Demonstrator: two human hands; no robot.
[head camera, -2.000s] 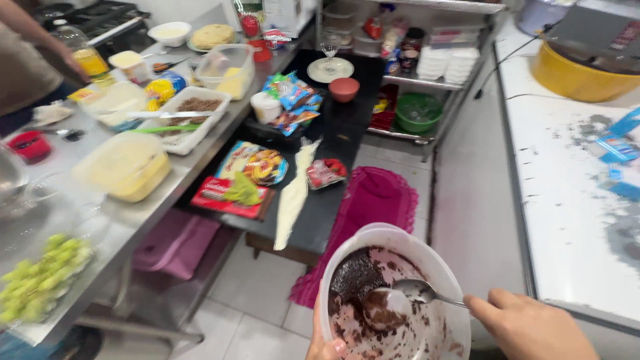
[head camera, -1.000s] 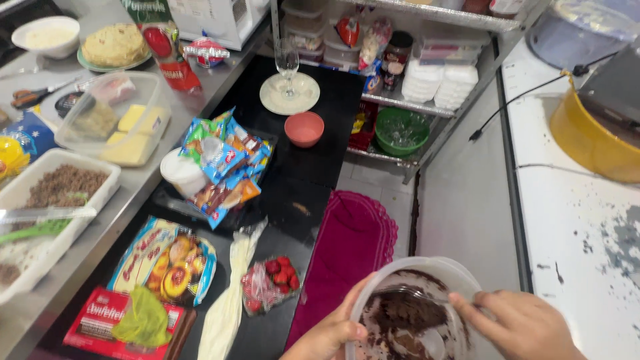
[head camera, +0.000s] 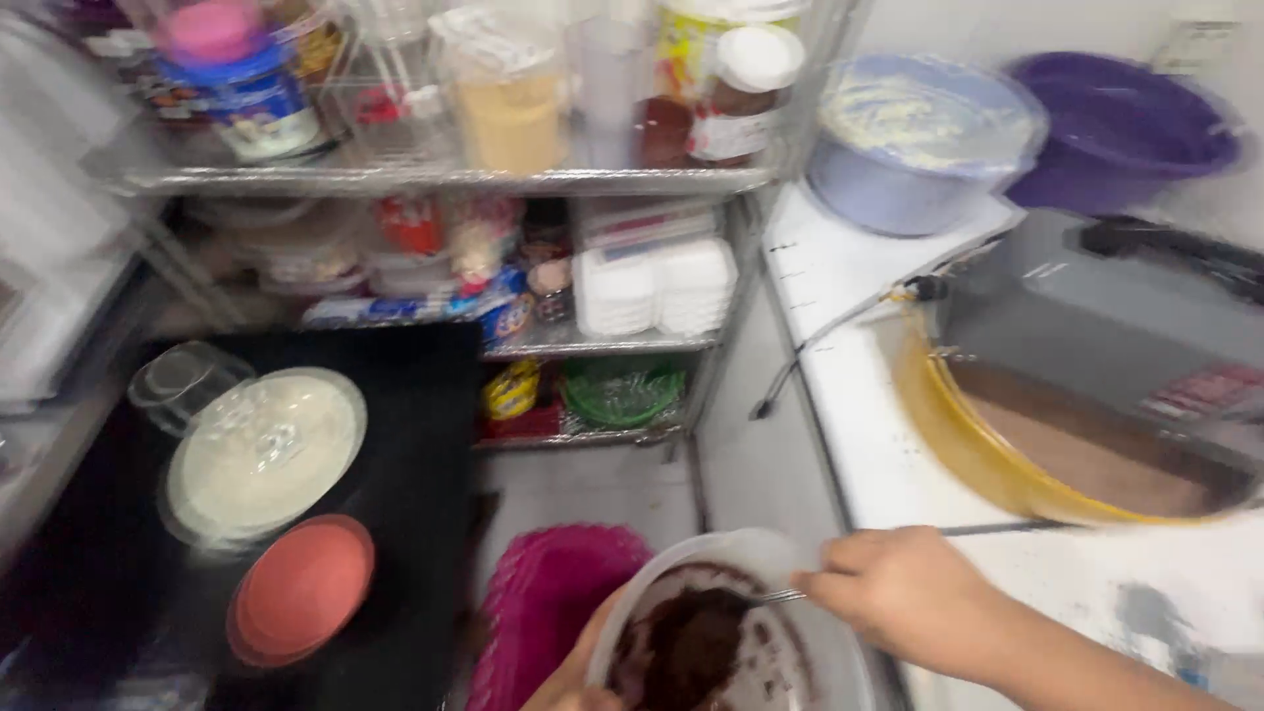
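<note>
At the lower middle, my left hand holds the rim and side of a whitish plastic tub. Dark brown chocolate-like mixture lies in the tub and smears its inner wall. From the right, my right hand grips the handle of a metal spoon, whose bowl end is down in the mixture and hard to make out. The picture is blurred.
Left, a black table bears a pale plate, a glass and a red bowl. Ahead stands a metal shelf with jars and containers. On the right counter are a yellow basin and a bluish pot.
The view has swung up and right, towards the shelf and counter. Two seconds ago the spoon showed clearly in the tub; both hands stay at the tub.
</note>
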